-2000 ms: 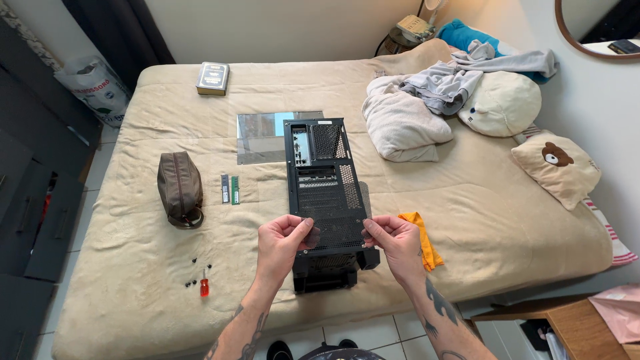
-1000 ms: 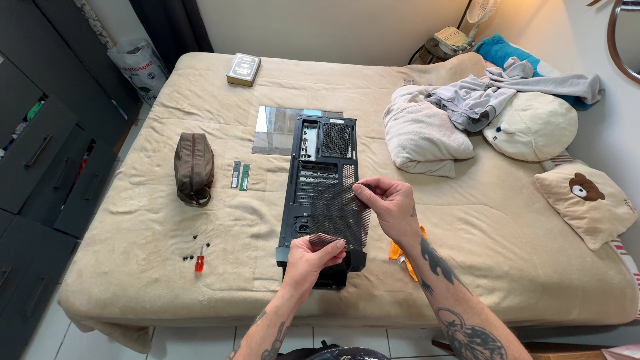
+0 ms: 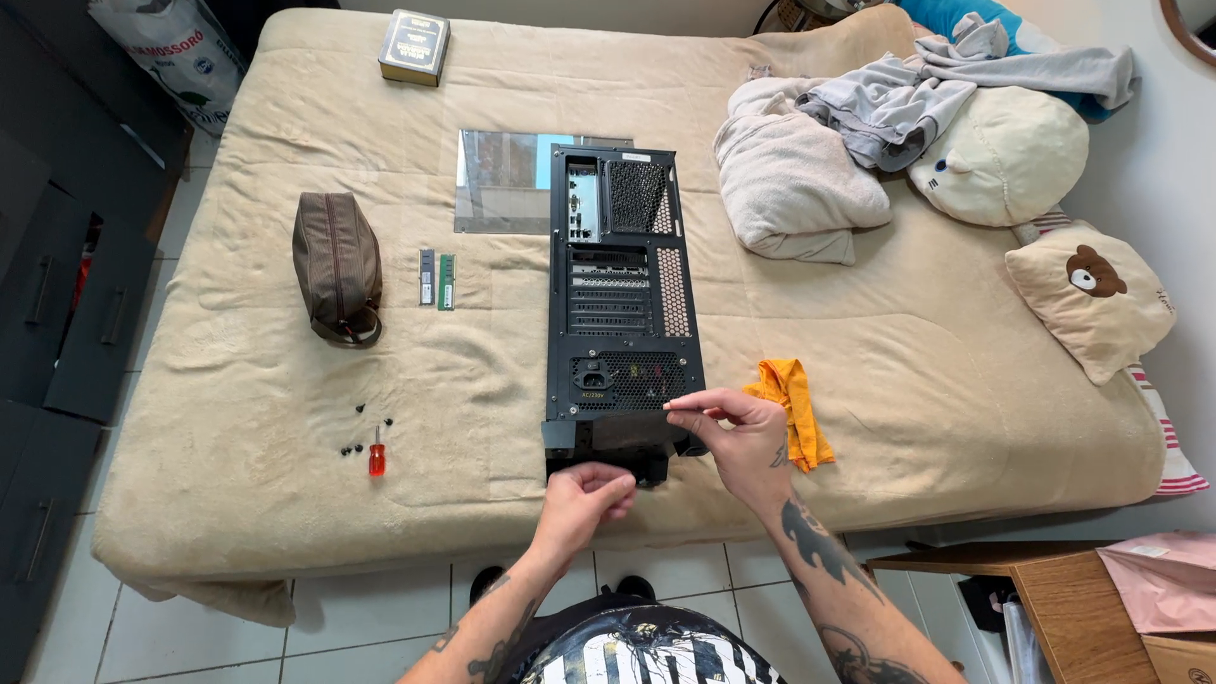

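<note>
A black PC tower case (image 3: 622,337) lies on the bed with its rear side up, showing the motherboard ports, slot covers and power supply socket. Over its near end is a thin, dark, translucent sheet (image 3: 632,430), probably a mesh dust filter. My right hand (image 3: 736,437) pinches its right corner between thumb and fingertips. My left hand (image 3: 587,503) pinches at its near edge, where the contact is hard to make out. Left of the case lie two RAM modules (image 3: 446,282), a red-handled screwdriver (image 3: 377,460) and several black screws (image 3: 359,447). A glass panel (image 3: 503,182) lies partly behind the case.
A brown zipped pouch (image 3: 336,268) stands on the bed at left, with a thick book (image 3: 415,47) farther back. An orange cloth (image 3: 796,414) lies right of the case. Blankets (image 3: 798,176) and a bear cushion (image 3: 1091,294) are at right. A wooden cabinet (image 3: 1083,608) stands at the lower right.
Both hands were on the case's rear side two seconds ago. The right hand rose along the case, then came back down toward its near end; the left hand has moved to the near end. The view has tilted downward.
</note>
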